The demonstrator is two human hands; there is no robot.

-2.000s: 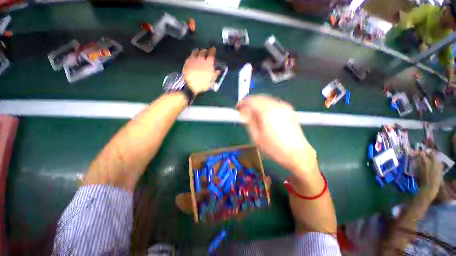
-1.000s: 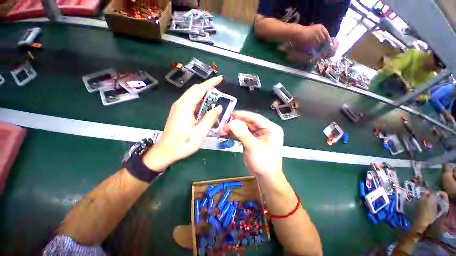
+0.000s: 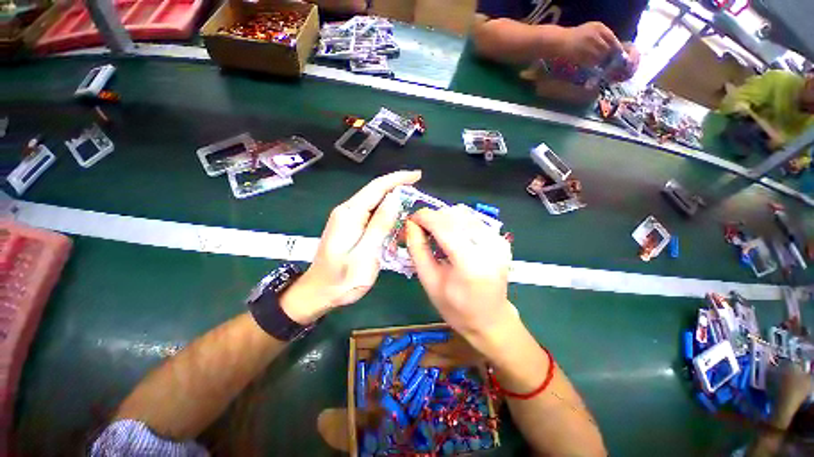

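Observation:
A white device housing (image 3: 399,254) with a green circuit board is held above the belt's near rail. My left hand (image 3: 353,250) grips its left side, thumb and fingers around the frame. My right hand (image 3: 464,268) is over the housing's right part, fingertips inside the frame; whether they pinch anything is hidden. A blue battery cell (image 3: 486,211) shows just beyond my right hand. The open cardboard battery box (image 3: 353,393) stands below my hands, with blue cells and red wires in it.
Housings (image 3: 259,178) lie scattered on the green belt. A pile of housings with blue cells (image 3: 717,366) is at right, near another person's hand. Across the belt are a box of orange parts (image 3: 259,55) and a person's hands (image 3: 593,45). A pink tray (image 3: 31,294) is at left.
From reaching over the belt, my hands came back with a housing between them. Since one second ago, my right hand has moved up and left over it. The view has shifted.

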